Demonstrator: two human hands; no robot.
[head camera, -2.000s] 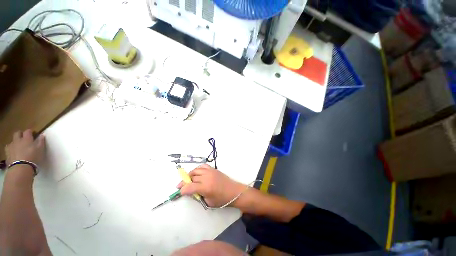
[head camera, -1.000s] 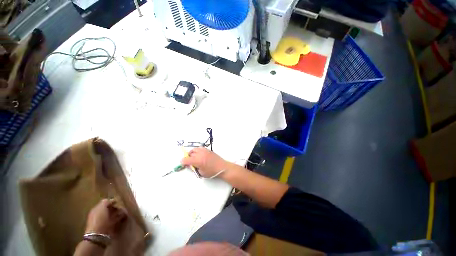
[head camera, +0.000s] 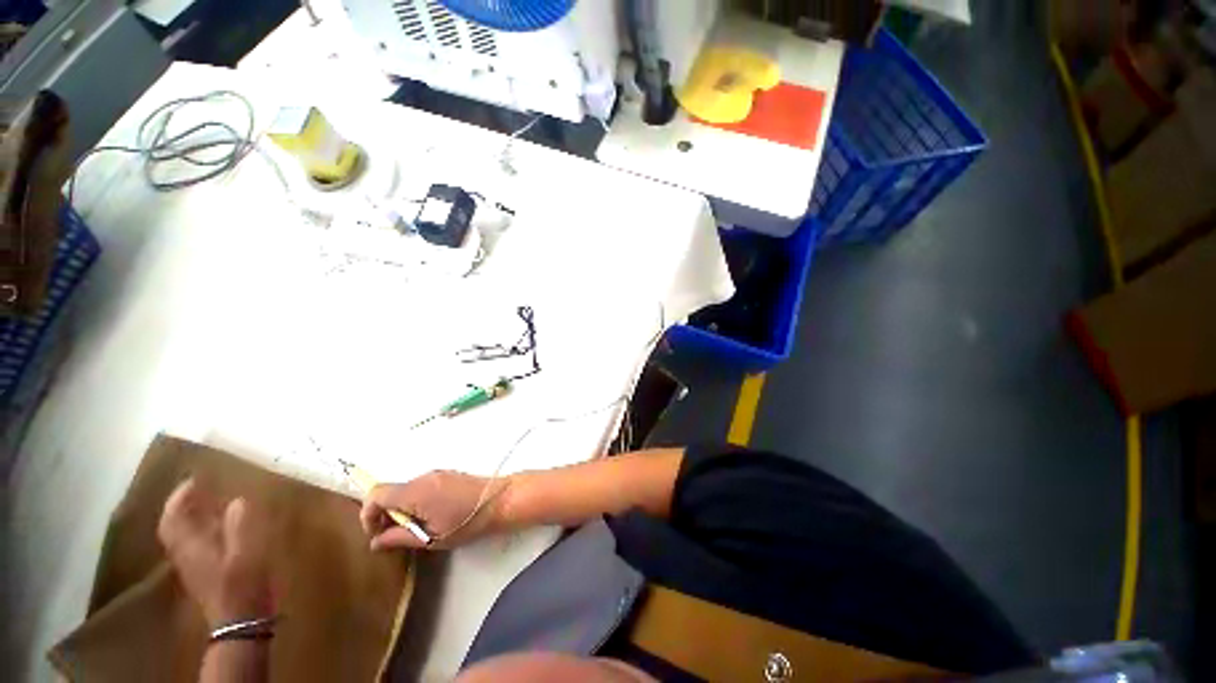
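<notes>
A brown bag body (head camera: 314, 554) lies flat on the white table at the near left. My left hand (head camera: 214, 540) is over the bag, its fingers raised and apart, holding nothing; whether the palm touches the bag cannot be told. My right hand (head camera: 430, 507) grips the cream-yellow thread burner pen (head camera: 360, 478) at the bag's right edge, its tip pointing up and left. Its thin pale cord runs from the hand across the table. The green-handled tool (head camera: 478, 398) and the slim snips with a black cord loop (head camera: 494, 352) lie on the table beyond.
A black power adapter (head camera: 444, 214), a yellow-and-white container (head camera: 320, 147) and a coiled cable (head camera: 198, 140) are on the table. A sewing machine with a blue round part stands at the back. Blue crates (head camera: 896, 140) stand right and left. Cardboard boxes (head camera: 1158, 340) stand far right.
The bag has come from the far left to the near left and lies flatter. My left hand has let go of it. My right hand has moved nearer with the pen, away from the green tool.
</notes>
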